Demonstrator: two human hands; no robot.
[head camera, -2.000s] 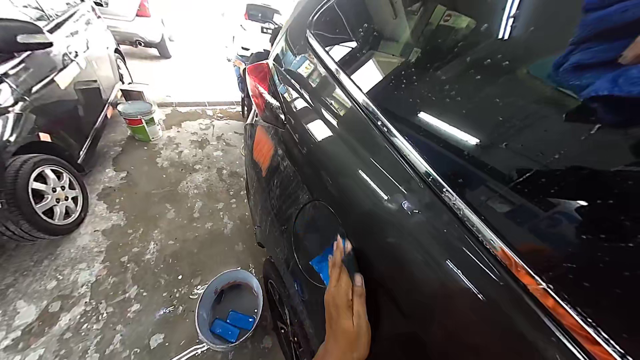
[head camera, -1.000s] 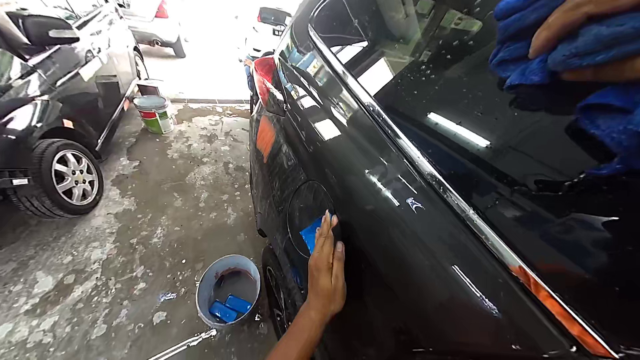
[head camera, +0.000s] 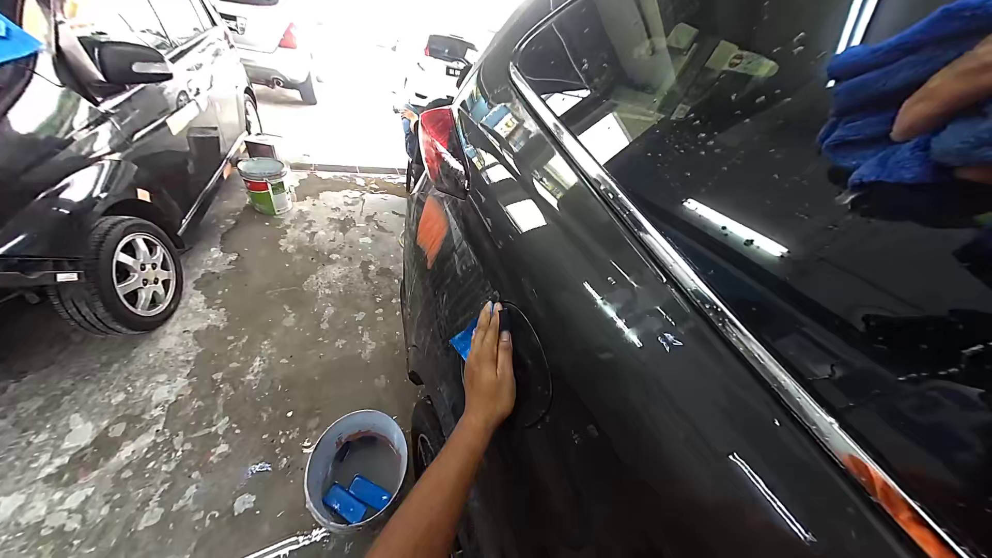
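My left hand (head camera: 490, 372) lies flat on the side of a black car (head camera: 604, 411), fingers together and pointing away from me. Under its fingers is a blue pad (head camera: 463, 339), with one corner showing on the left; the rest is covered. Hand and pad are over the left part of the round fuel flap (head camera: 535, 364). At the upper right edge, my right hand (head camera: 942, 97) grips a bunched blue microfiber cloth (head camera: 876, 116) in front of the dark rear side window (head camera: 744, 155). Part of this hand is out of view. Droplets dot the glass.
A grey bucket (head camera: 316, 473) holding blue blocks (head camera: 345, 502) stands on the stained concrete floor (head camera: 310, 310) by the rear wheel. Another black car (head camera: 139, 178) is parked at left, near a paint pail (head camera: 266, 187). Part of a person (head camera: 409, 124) shows beyond the red tail light (head camera: 442, 147).
My left hand has slid from the right part of the fuel flap to its left part, with the blue pad under it. My right hand and the cloth show more fully than two seconds ago.
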